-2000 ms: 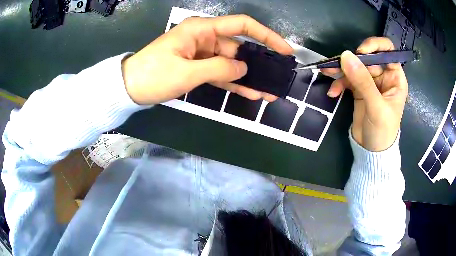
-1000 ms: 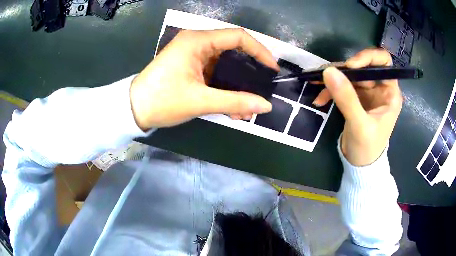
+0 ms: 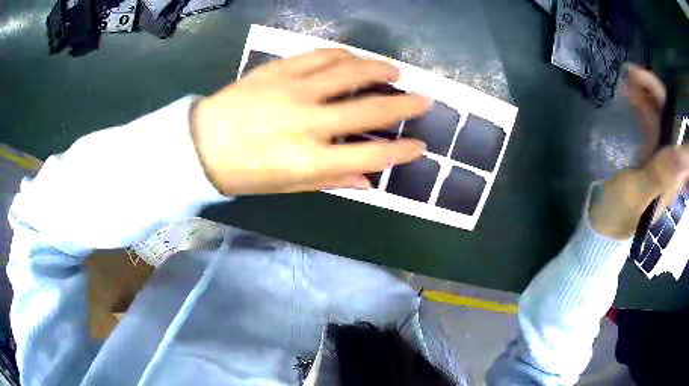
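A white liner sheet [image 3: 495, 105] with two rows of black pads lies in front of me. My left hand [image 3: 302, 124] is palm down over its left and middle part, fingers apart. No part shows in it, though its palm side is hidden. My right hand [image 3: 642, 177] is at the far right, blurred and partly cut off by the picture's edge. It holds a dark object [image 3: 668, 113]; blur hides whether this is the tweezers, a housing or both.
Loose black housings [image 3: 75, 26] lie at the upper left. A pile of grey-looking housings [image 3: 585, 49] lies at the upper right. A spare sticker sheet [image 3: 661, 252] is at the right table edge, partly behind my right hand. A brown cardboard box [image 3: 113, 290] and white scraps [image 3: 177, 240] are below the table edge.
My right hand has swung from beside my left hand to the far right. The black housing is gone from my left hand, which has opened over the sheet. More pads are uncovered.
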